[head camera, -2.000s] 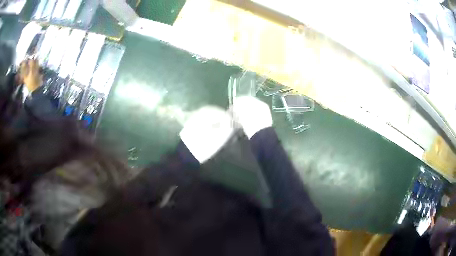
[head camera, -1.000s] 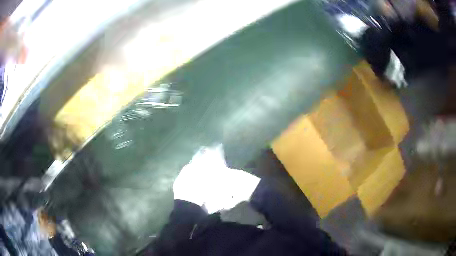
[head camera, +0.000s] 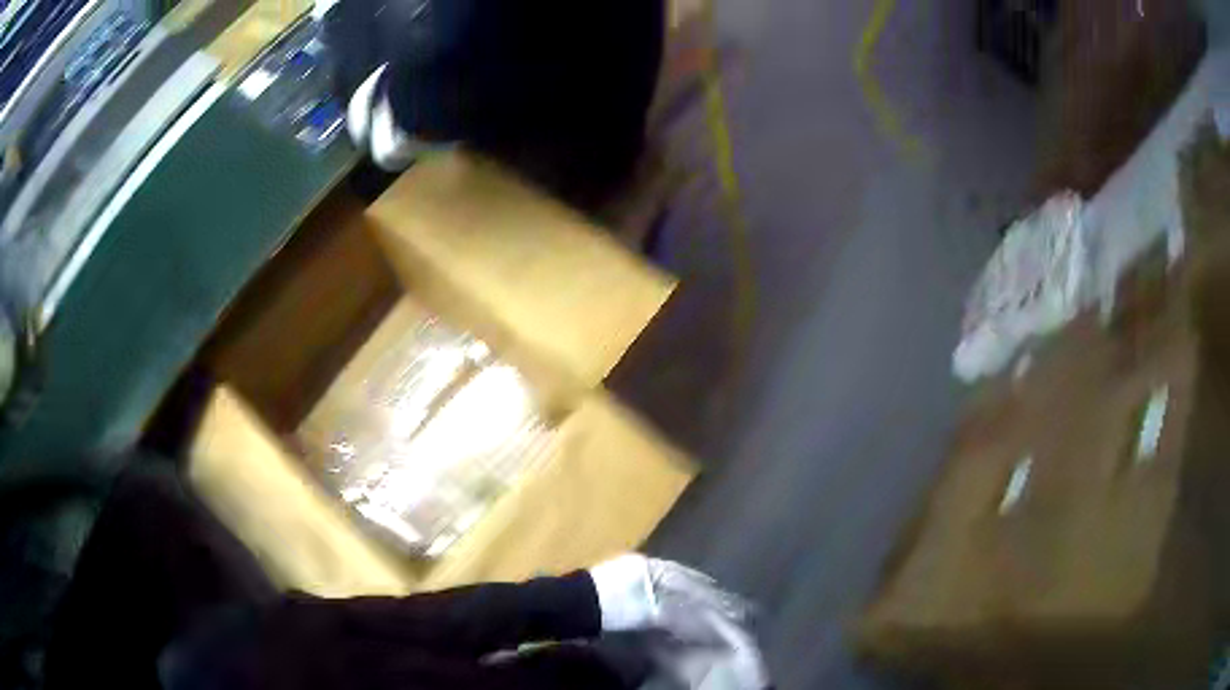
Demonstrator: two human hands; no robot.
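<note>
An open brown carton (head camera: 573, 519) has its flaps out, with shiny clear plastic (head camera: 452, 431) inside; glare hides what the plastic holds. A dark sleeve reaches from the left along the carton's near side and ends in a white-gloved hand, which looks like my left hand (head camera: 695, 627), at the bottom of the view. It is blurred and partly cut off by the lower edge, beyond the carton's near corner. I cannot tell if it holds anything. My right hand cannot be made out.
The green bench (head camera: 176, 243) runs along the left. A person in dark clothes with a white glove (head camera: 378, 121) stands past the carton. A brown carton (head camera: 1052, 499) is at the right, with whitish wrapped material (head camera: 1025, 283) beyond it. Grey floor with yellow lines lies between.
The view has swung right, from the bench to the open carton and floor. The white gloves were together over the bench edge; now one glove shows at the bottom, past the carton.
</note>
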